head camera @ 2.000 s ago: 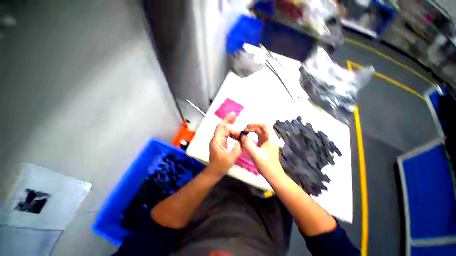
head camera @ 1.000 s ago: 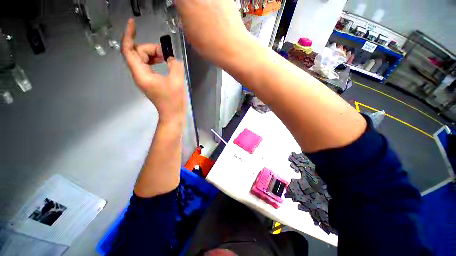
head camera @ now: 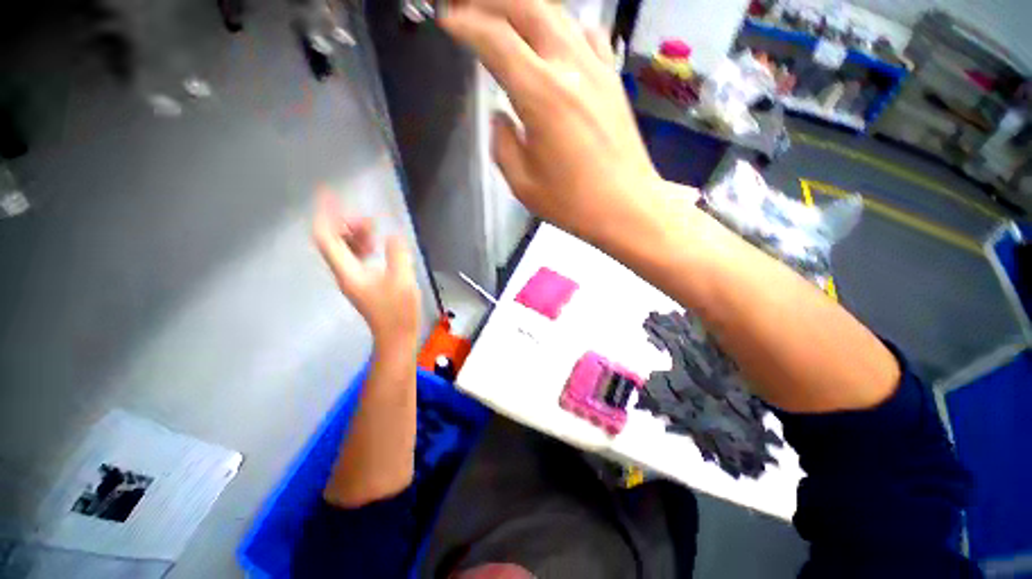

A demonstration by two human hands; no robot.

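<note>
My left hand (head camera: 371, 271) is raised at centre left, blurred, with its fingers apart and no part visible in it. My right hand (head camera: 572, 124) is raised at the top centre, fingers spread and empty. Silvery overhead clips (head camera: 328, 36) hang at the top left, blurred; a dark piece (head camera: 317, 59) hangs by them, touching neither hand. On the white table, a pink fixture (head camera: 588, 390) holds black parts (head camera: 618, 389) in its recess. A loose pile of flat black parts (head camera: 707, 396) lies right of it.
A plain pink block (head camera: 548, 293) lies further back on the white table (head camera: 498, 368). A blue bin (head camera: 297, 498) with dark parts stands left of my knees. Orange equipment (head camera: 443, 348) is by the table's left edge. A clear bag (head camera: 781, 215) lies at the far corner.
The black part seen in my left hand a second ago no longer shows there. My left hand is lower in view; my right hand has come down into view, open. The clips sit higher in view.
</note>
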